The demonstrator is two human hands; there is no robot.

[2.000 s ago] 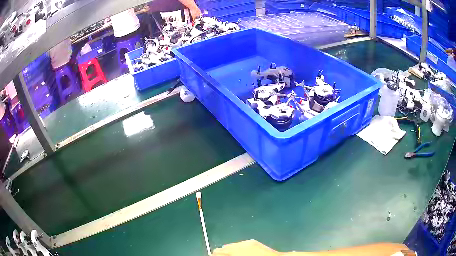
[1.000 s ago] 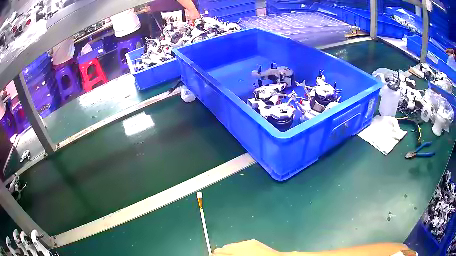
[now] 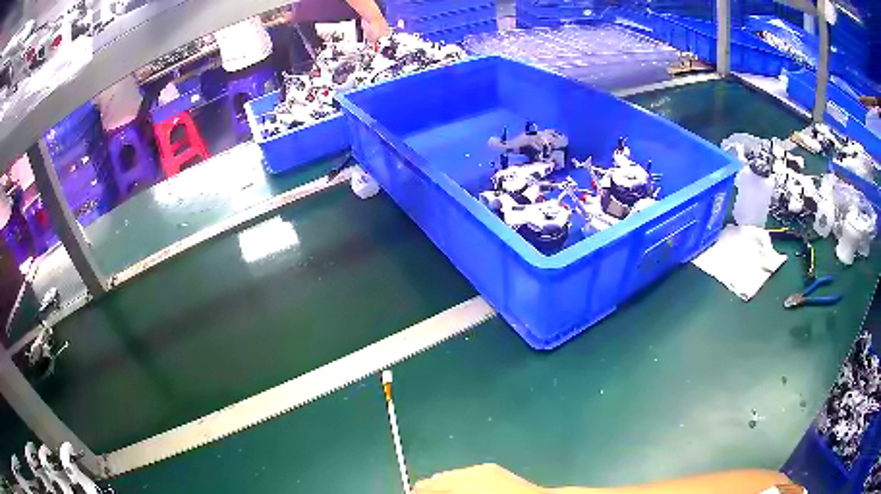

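Note:
A slim pale stick tool [image 3: 394, 425] with a gold-orange band and whitish tip points up from the bottom edge, its tip near the pale rail. My right hand [image 3: 473, 478] lies at the bottom edge beside the stick's lower end. Its forearm runs off to the right. The fingers are cut off, so I cannot tell whether they hold the stick. My left hand is out of the picture. A large blue tote [image 3: 580, 289] stands on the green table, with several white-and-dark scooter assemblies [image 3: 541, 217] inside.
Blue-handled pliers [image 3: 813, 297], a yellow-handled tool [image 3: 809, 259], a white paper or cloth [image 3: 742, 262] and cloudy bags [image 3: 852, 227] lie right. A pale rail [image 3: 290, 394] crosses the table. Grey posts stand left and behind. A person's arm [image 3: 369, 14] reaches over a far crate [image 3: 304, 145].
White parts at the far left, near the grey post, have shifted to the right and show more fully. My right hand, the stick and the tote look almost unchanged.

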